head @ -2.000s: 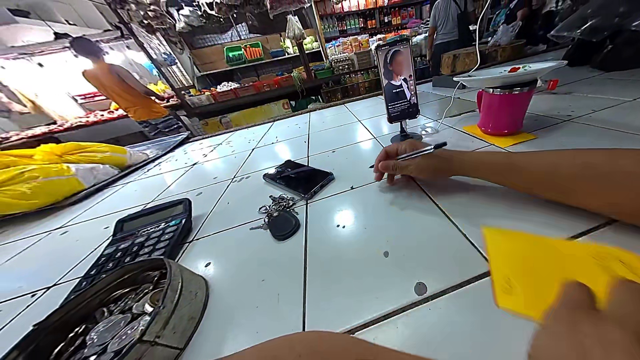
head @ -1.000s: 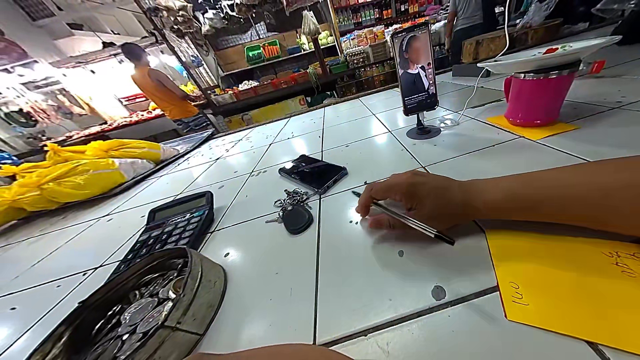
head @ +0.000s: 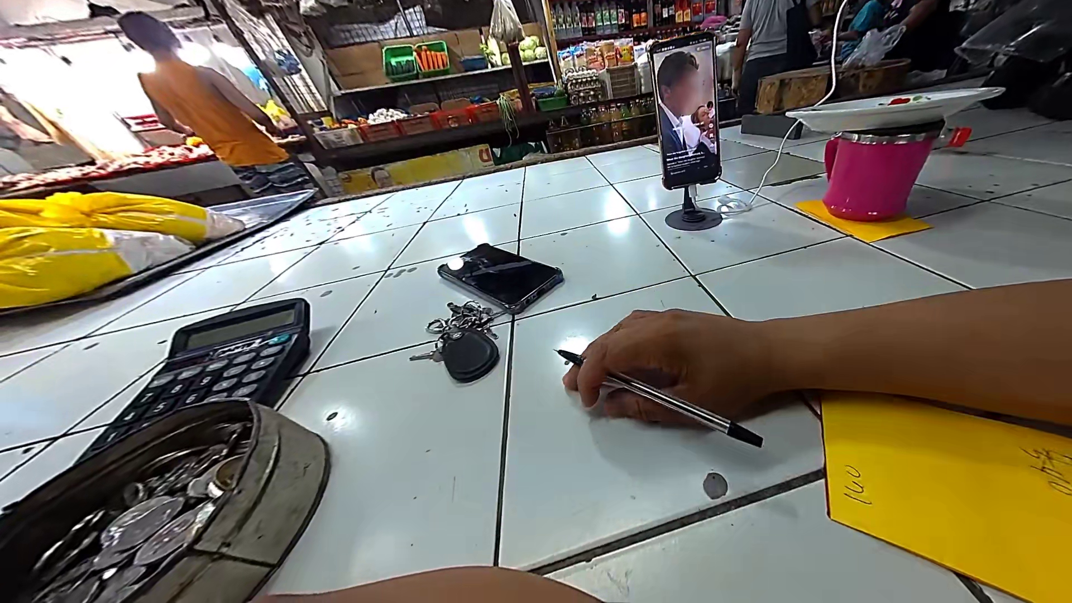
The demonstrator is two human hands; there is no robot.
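My right hand (head: 674, 364) rests on the white tiled tabletop (head: 402, 469), its curled fingers holding a clear ballpoint pen (head: 670, 402) with black ends. The pen slants across the fingers, tip to the left. A yellow sheet (head: 946, 494) with handwriting lies beside the wrist, partly under my right forearm. Only part of my left arm shows at the bottom edge; my left hand is out of view. Left of the right hand are keys with a black fob (head: 469, 353) and a dark smartphone (head: 502, 278) lying flat. Farther left, a black calculator (head: 226, 352) sits behind an open metal tin (head: 280, 477) of coins.
A lit phone (head: 687, 113) stands upright on a round-based holder. To its right, a pink mug (head: 875, 176) on yellow paper carries a white plate (head: 896, 110). Yellow plastic bundles (head: 92, 243) lie far left. Beyond the table are a person in orange (head: 213, 109), shelves of goods and other people.
The left hand, earlier at the lower right on the yellow sheet, has left the view, and the sheet now lies on the table. The pen has swung round in my right hand, its rear end now toward me.
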